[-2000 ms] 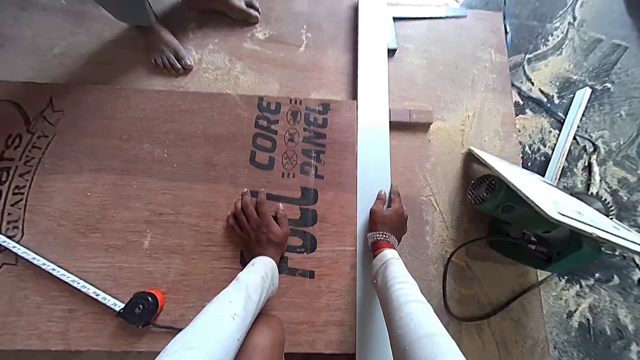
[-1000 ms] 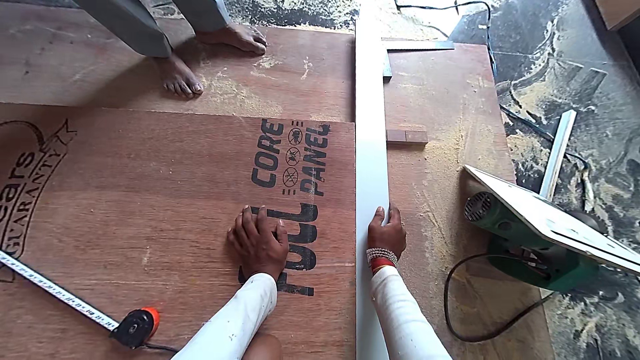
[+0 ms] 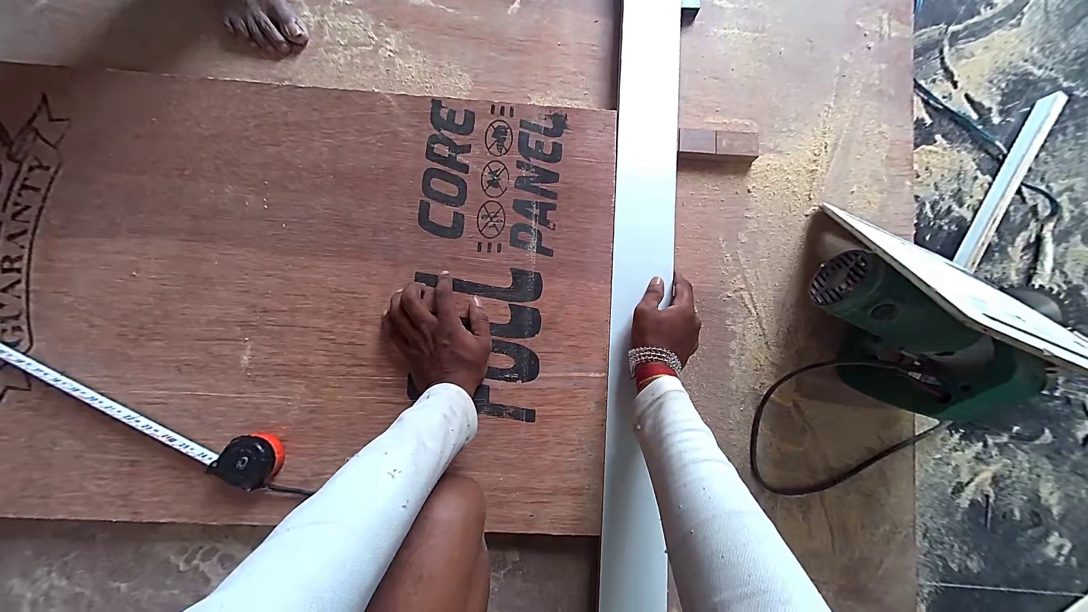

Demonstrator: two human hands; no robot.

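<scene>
My left hand (image 3: 438, 331) rests with bent fingers on a printed plywood panel (image 3: 212, 212) and holds nothing. A long white straight board (image 3: 646, 204) lies along the panel's right edge. My right hand (image 3: 666, 325) grips this board, its thumb on top and its fingers over the right edge. A black and orange tape measure (image 3: 246, 461), its blade pulled out to the left, lies on the panel near my left forearm.
A green circular saw (image 3: 909, 331) with its cord lies tilted on the lower sheet at right. A small wood block (image 3: 718, 143) touches the white board's right side. Sawdust covers parts of the sheet. A person's foot (image 3: 265, 24) stands at top left. A pale strip (image 3: 1011, 178) lies beyond the saw.
The view has shifted, so less of the other person's feet and legs shows. Both hands keep much the same places on the panel and the white board.
</scene>
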